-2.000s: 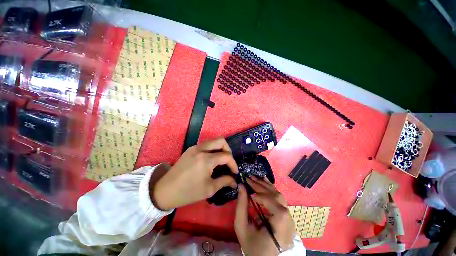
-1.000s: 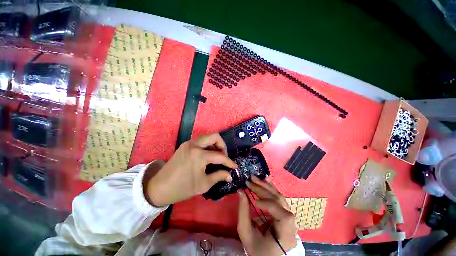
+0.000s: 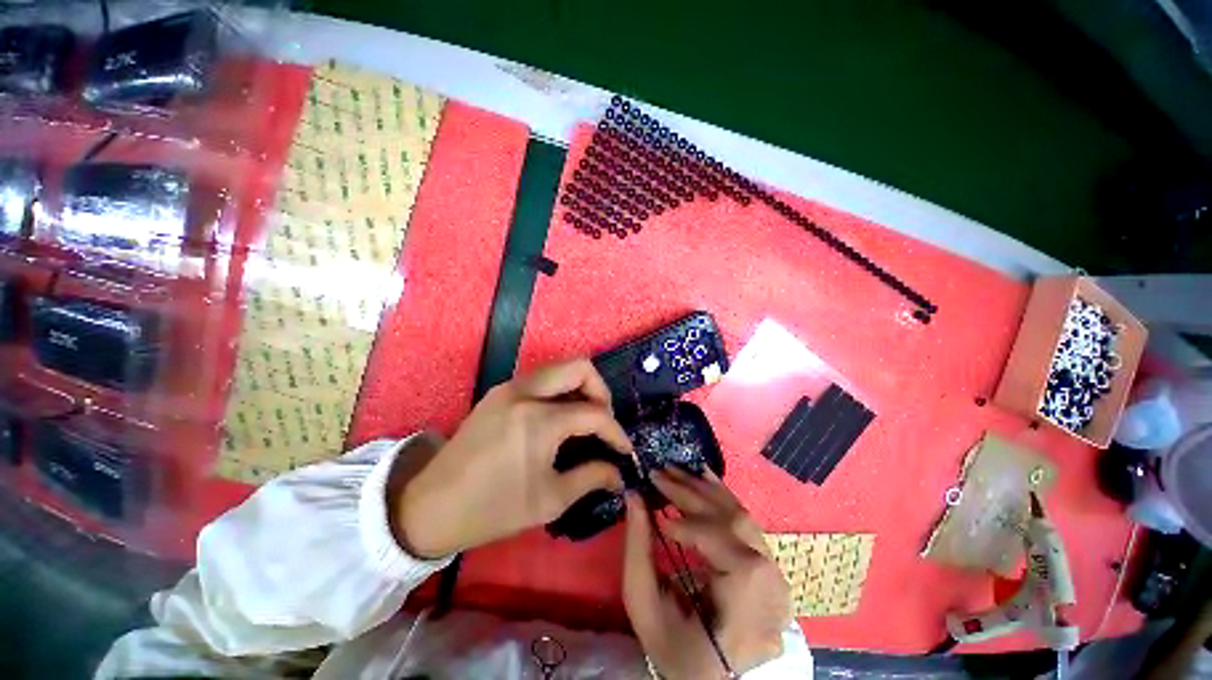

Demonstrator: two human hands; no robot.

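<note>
The black device housing [image 3: 681, 438] lies on the red mat, partly under both hands. The front cover [image 3: 661, 361], a dark panel with pale round spots, touches its upper side. My left hand [image 3: 512, 458] grips the housing's left part, with thumb and fingers bent over it. My right hand [image 3: 711, 571] holds thin dark tweezers [image 3: 694, 594] like a pen, slanting up to the housing's lower edge. The tweezers' tips and whatever they touch are hidden by the fingers and too dark to tell.
Black strips [image 3: 817, 433] lie partly on white backing paper [image 3: 774, 361]. Small black rings [image 3: 638, 173] stand beyond. An orange parts box [image 3: 1037, 348], glue gun [image 3: 1037, 591] and tan pad [image 3: 986, 508] are right. An adhesive sheet [image 3: 326, 279] and blister tray [image 3: 239, 199] are left.
The view has shifted slightly. Both hands stay at the housing, with small shifts of the right fingers and tweezers. Nothing is seen let go or newly taken.
</note>
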